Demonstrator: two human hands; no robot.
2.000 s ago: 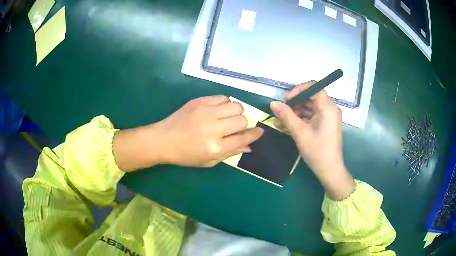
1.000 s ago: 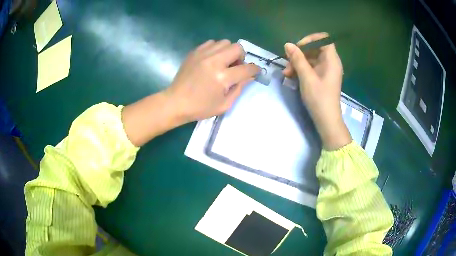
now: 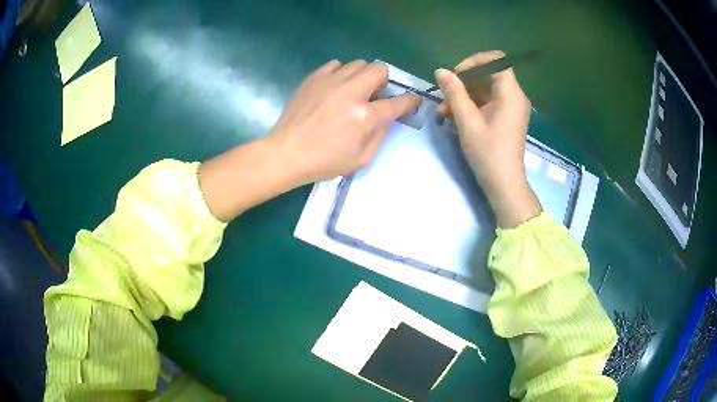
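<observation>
A tablet back cover with a raised dark rim lies on a white backing sheet, glaring white. My right hand holds slim black tweezers, their tip at the cover's far left corner. My left hand rests on that same corner, index fingertip close to the tweezer tip. Any small piece at the tip is too small to tell. A white card with a black rectangle and a thin tail lies nearer to me, untouched.
Two pale-yellow liner cards lie at far left. Another cover on a white sheet is at right. A pile of thin metal slivers lies at lower right, beside a blue-rimmed parts tray.
Both hands have moved from the card with the black rectangle to the cover's far left corner. Over the last second they have barely moved. The view has shifted.
</observation>
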